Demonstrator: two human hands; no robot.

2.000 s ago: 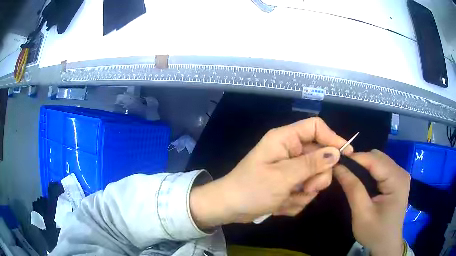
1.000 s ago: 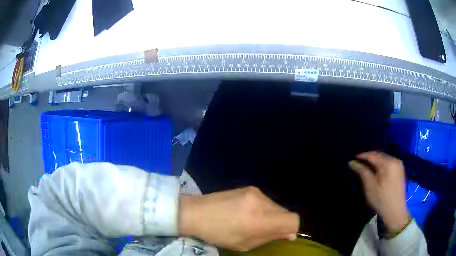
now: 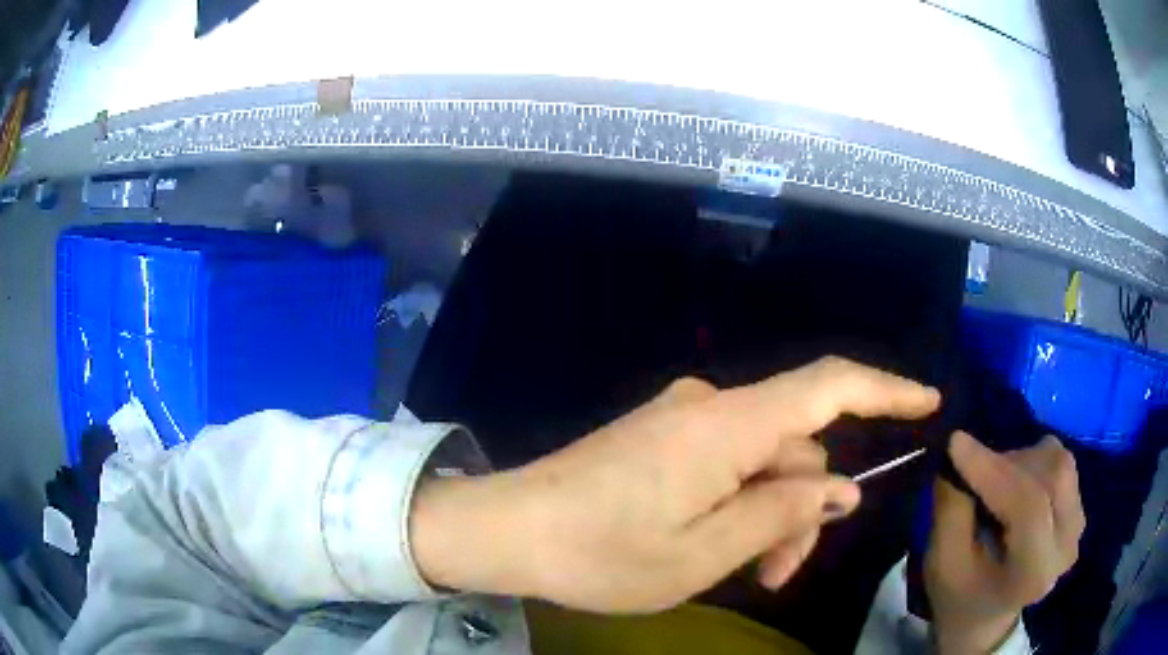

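My left hand holds a thin silvery pointed tool between thumb and fingers, index finger stretched out above it. The tool points right, towards my right hand. My right hand is curled, thumb against the fingers; a dark piece seems to be in it, hard to tell from the black cloth behind. Black fabric hangs from the table edge over my lap, below both hands.
A ruler tape runs along the white table's front edge. A smartphone lies at the right. Blue crates stand below at left and right. Black pieces show at the upper left.
My left hand went down to my lap, then came back up and right with the silvery tool. My right hand moved away, then closed again near the tool's tip. The view shifted slightly.
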